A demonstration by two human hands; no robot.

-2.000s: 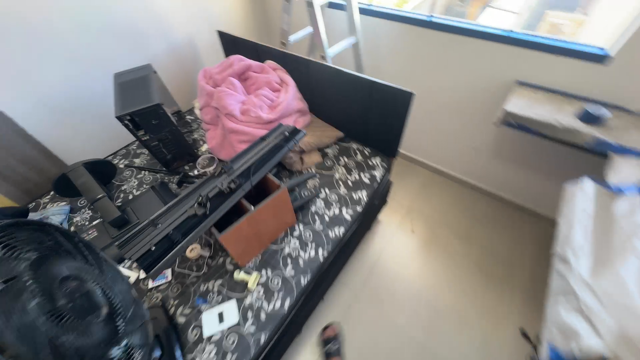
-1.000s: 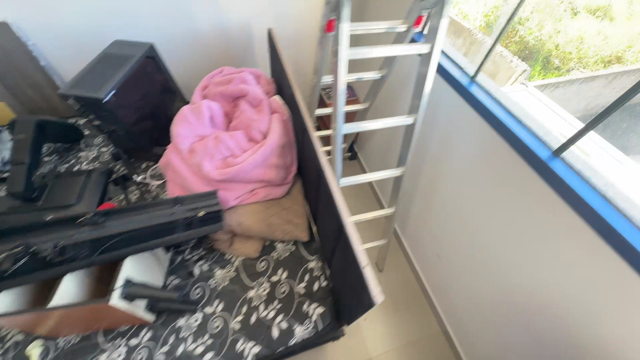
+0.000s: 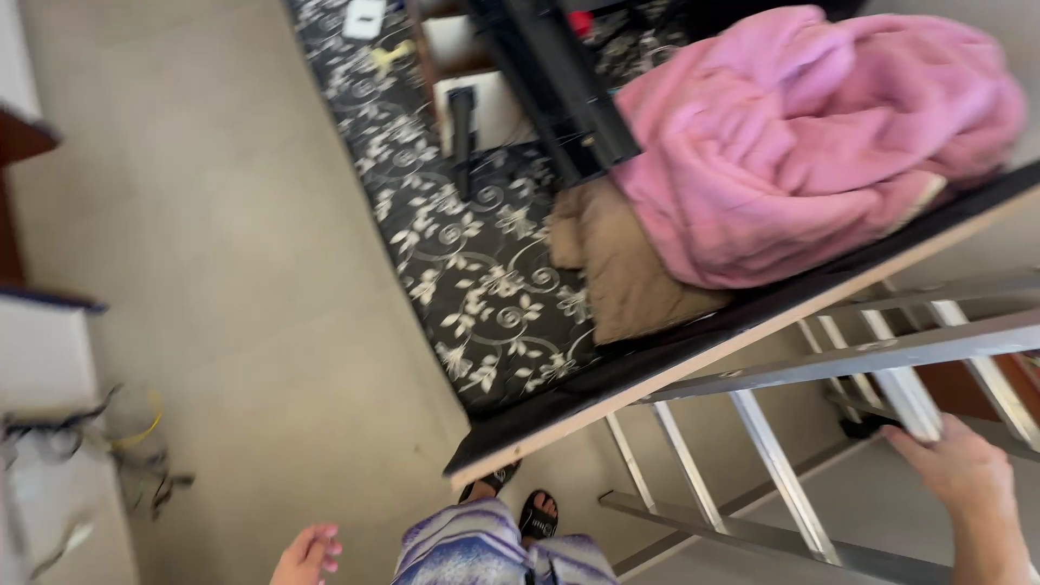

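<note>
My right hand (image 3: 959,467) is at the lower right, its fingers around a rung of the aluminium stepladder (image 3: 780,463). The ladder stands behind the dark headboard (image 3: 666,382). Low in the view my left hand (image 3: 307,556) hangs over the floor, holding nothing, its fingers loosely bent. On the patterned mattress (image 3: 496,301) lie a bundled pink blanket (image 3: 780,154) and, partly under it, a brown cloth (image 3: 634,268). Long black metal or plastic rails (image 3: 561,89) rest across a small shelf unit (image 3: 487,101).
Tiled floor (image 3: 227,268) runs along the bed's left side. Loose cables (image 3: 146,455) and a white surface (image 3: 49,357) are at the left edge. My sandaled feet (image 3: 536,516) stand near the headboard's corner. A white plate (image 3: 363,18) and a yellow object (image 3: 392,55) lie on the bed.
The view has swung strongly, now looking down over the headboard. Both my hands have come into view, the right one on the ladder, with no hand seen earlier.
</note>
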